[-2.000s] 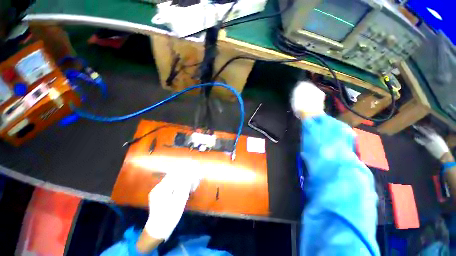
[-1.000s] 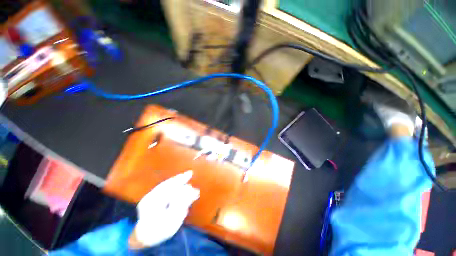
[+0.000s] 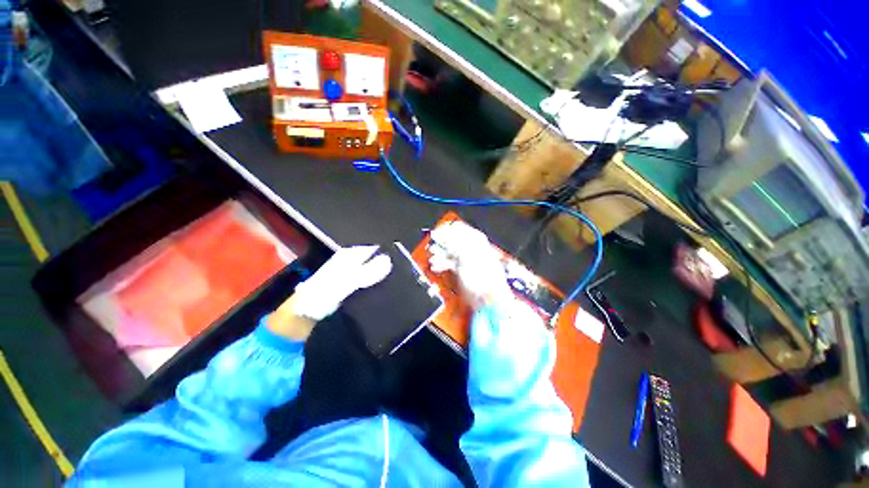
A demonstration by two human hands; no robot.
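Note:
My left hand [image 3: 345, 279], in a white glove, holds a flat black box [image 3: 393, 303] by its upper left edge at the bench's front edge. The box is tilted, with a pale ported edge facing right. My right hand [image 3: 469, 259], also gloved, is over the orange mat [image 3: 573, 367] just right of the box; its fingertips are bent, and whether they grip a lead is unclear. A connector block [image 3: 526, 286] lies at the mat's far edge, partly behind my right hand. A blue cable [image 3: 495, 202] loops to it.
The open orange tester [image 3: 331, 100] stands back left. A dark tray with red-pink sheets [image 3: 195, 276] is lower left. A remote control [image 3: 666, 431], blue marker [image 3: 640, 410] and red pad [image 3: 749, 429] lie right. The instrument shelf with an oscilloscope [image 3: 786, 205] runs behind, with black cables hanging.
The view has swung left. My left hand now holds the black box at the front edge. My right hand has come back from the far right shelf area to the mat.

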